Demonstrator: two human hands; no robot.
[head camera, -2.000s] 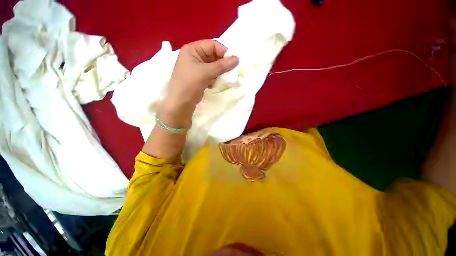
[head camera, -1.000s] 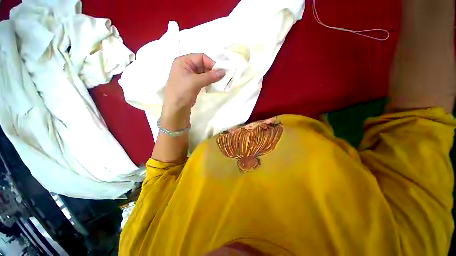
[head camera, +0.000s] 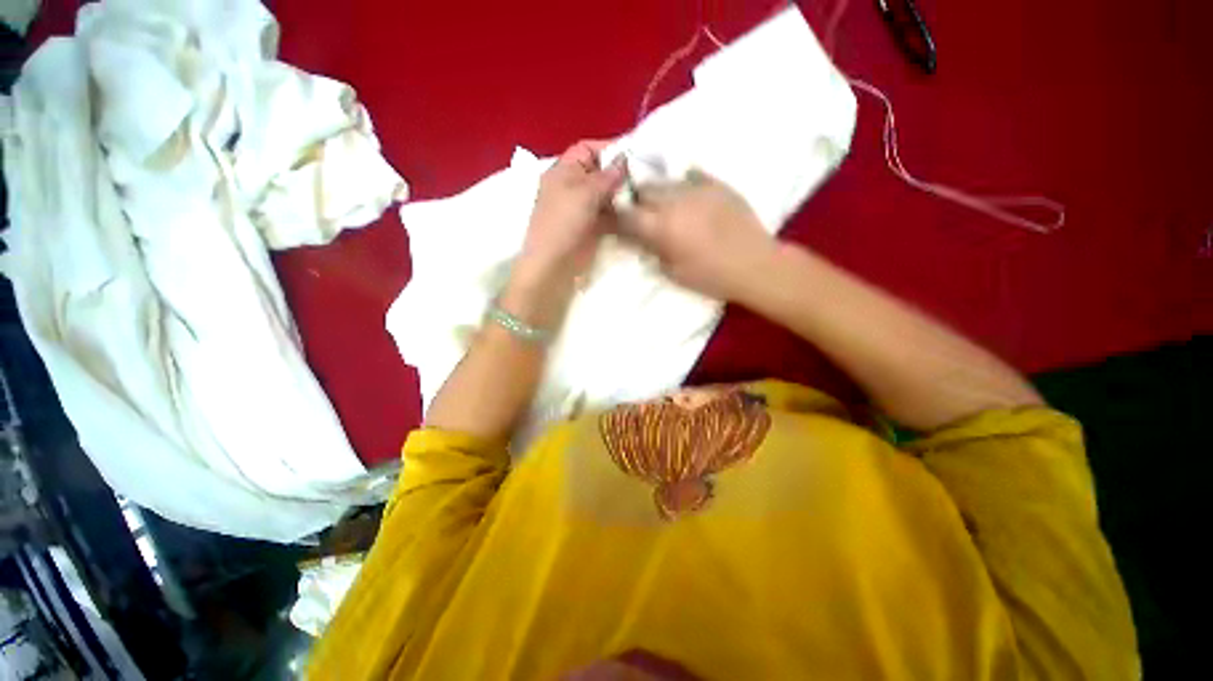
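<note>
A cream-white garment (head camera: 778, 113) lies spread on the red table in front of me. My left hand (head camera: 579, 193) pinches a bit of its cloth between thumb and fingertips. My right hand (head camera: 698, 233) is blurred and meets the left fingertips over the garment; its fingers are bent, and what they hold cannot be made out. A pale thread (head camera: 909, 174) loops over the red to the right of the garment, and another length shows above it. No needle can be seen.
A large crumpled cream-white cloth heap (head camera: 160, 266) lies at the left on the red table cloth (head camera: 506, 67). A small black tool (head camera: 910, 33), perhaps snips, lies at the upper right. Dark green cloth (head camera: 1151, 439) is at the right. Dark machinery (head camera: 60, 559) shows at the lower left.
My right hand has come in from the right edge to the left fingertips. The thread loop has shifted and now lies beside the garment. The black tool has come into view.
</note>
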